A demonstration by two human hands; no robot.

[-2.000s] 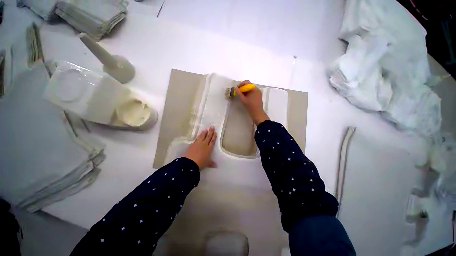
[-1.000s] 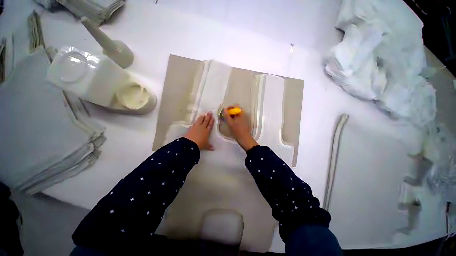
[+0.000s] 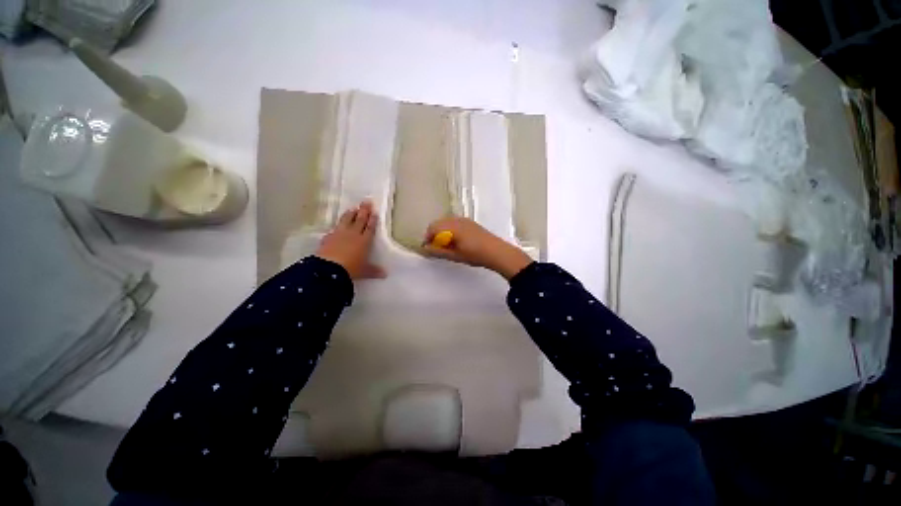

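Note:
A white cut panel [image 3: 368,138] with two strap arms lies on a grey-beige backing board [image 3: 286,148], which shows through the U-shaped gap. My right hand [image 3: 464,242] is closed around the glue brush [image 3: 444,238] at the bottom of the gap. Only its yellow handle end shows; its bristles are hidden. My left hand [image 3: 351,242] lies flat with fingers apart on the panel, left of the gap, holding nothing. A wet-looking line runs along the edges of the arms.
The glue container [image 3: 138,168] lies on its side at left, with cream in its opening, beside a spouted bottle [image 3: 148,97]. A panel stack [image 3: 59,296] is at far left. Another panel pile [image 3: 682,287] is at right, below crumpled white material [image 3: 701,89].
The view has shifted, so the table things sit further left. My right hand has moved the brush from the top of the left arm down its inner edge to the gap's bottom. My left hand stays on the panel.

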